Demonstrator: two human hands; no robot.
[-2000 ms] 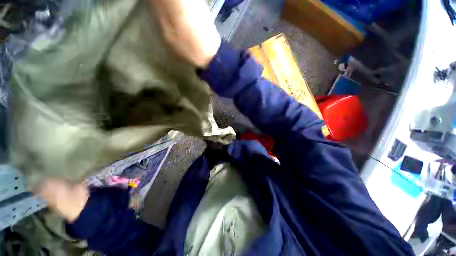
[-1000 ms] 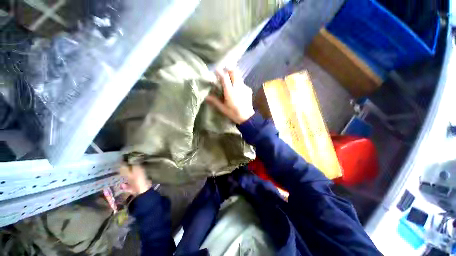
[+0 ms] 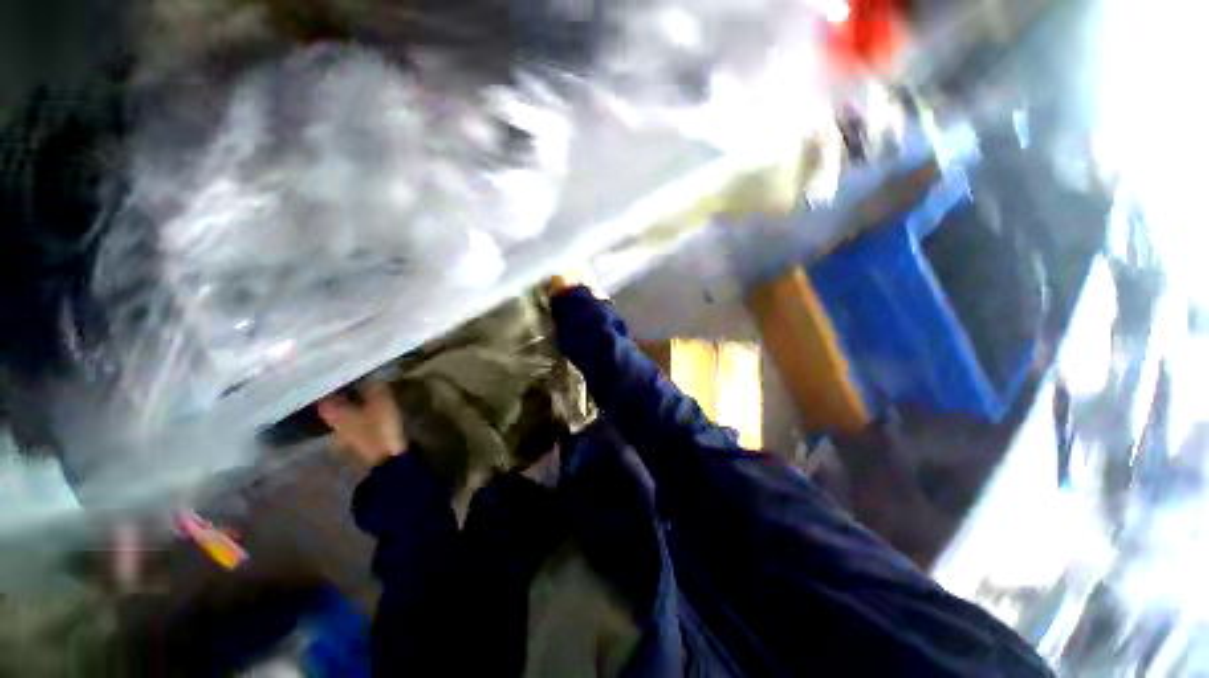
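An olive-khaki woven sack [image 3: 484, 384] lies crumpled in front of my torso, its far side at the white shelf edge. The picture is blurred. My left hand [image 3: 369, 421] is at the sack's left side, just below the shelf edge; its fingers are too blurred to show a grip. My right hand [image 3: 570, 285] is at the sack's upper right corner by the shelf edge, mostly hidden by the navy sleeve, so its grip cannot be seen.
The long shelf edge [image 3: 438, 318] crosses diagonally beyond my hands, with shiny clear plastic bags [image 3: 332, 199] above it. A carton [image 3: 717, 384], a blue bin [image 3: 902, 318] and a brown box [image 3: 809, 351] are at the right. A bright white bench [image 3: 1047, 490] is at the far right.
The view has shifted towards the shelf. The sack, open and wide at first, is now bunched low against the shelf edge. My right hand is now mostly hidden.
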